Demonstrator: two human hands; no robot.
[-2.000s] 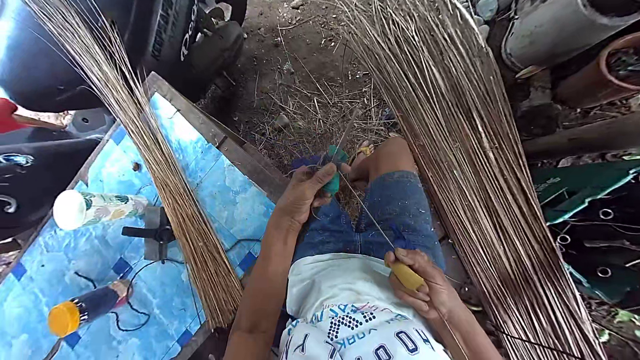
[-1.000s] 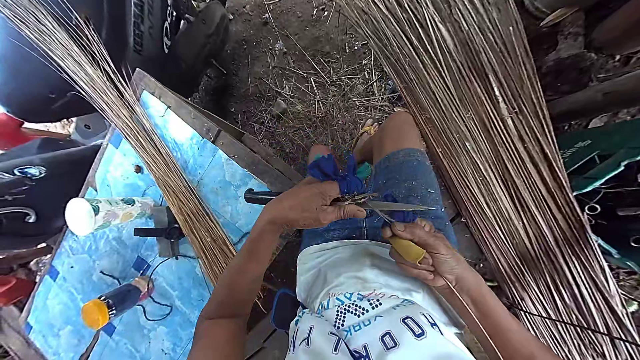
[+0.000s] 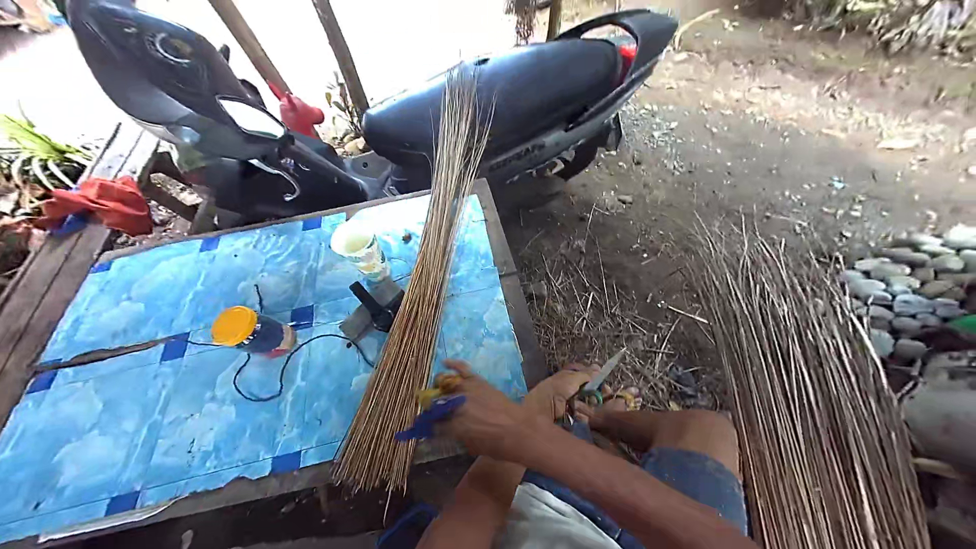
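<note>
My left hand (image 3: pixel 560 393) is shut on scissors (image 3: pixel 602 377) with green at the handle, their blade pointing up and right. My right arm crosses over the left one, and my right hand (image 3: pixel 484 415) is at the table's right edge, beside the lower end of a bundle of thin brown sticks (image 3: pixel 415 335). At its fingers are a yellow piece (image 3: pixel 438 389) and a dark blue strip (image 3: pixel 431 419), partly hidden by the hand. The bundle lies on the blue-covered table (image 3: pixel 175 412). A second stick bundle (image 3: pixel 801 396) stands at my right.
On the table are a patterned cup (image 3: pixel 362 250), a dark jar with a yellow lid (image 3: pixel 255 330), a black cord (image 3: pixel 293 366) and a black clamp-like tool (image 3: pixel 374 306). A motor scooter (image 3: pixel 518 99) stands behind. Rounded stones (image 3: pixel 911 301) lie at the right.
My right hand has moved left across my left arm to the bundle on the table, with the yellow piece. The view has swung strongly toward the table and scooter.
</note>
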